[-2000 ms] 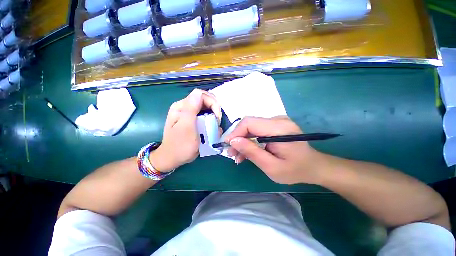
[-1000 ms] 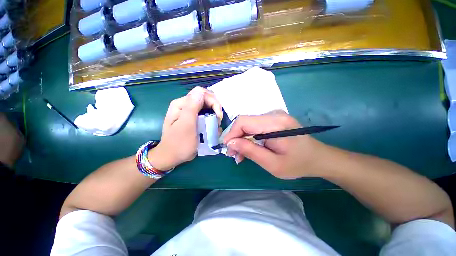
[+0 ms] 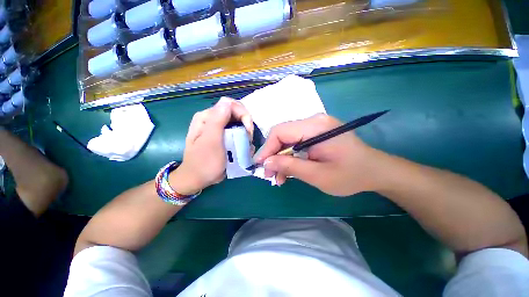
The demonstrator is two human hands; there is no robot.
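My left hand, with a beaded bracelet at the wrist, holds a pale white device housing with a small dark slot on one face. My right hand holds a fine brush like a pen, its black handle pointing up to the right and its gold ferrule at my fingers. The brush tip is at the lower right edge of the housing; whether it touches is hard to tell. A white wipe lies behind and under my hands, and part of it shows below the housing.
An amber-yellow carrier tray with a clear blister tray of white housings lies beyond my hands. A crumpled wipe and a thin dark stick lie left. Another person's arm is at the far left. White paper lies far right.
The brush handle has tilted up more steeply. The housing has turned slightly in my left hand. Another person's arm has come in at the far left. The trays sit slightly higher in view.
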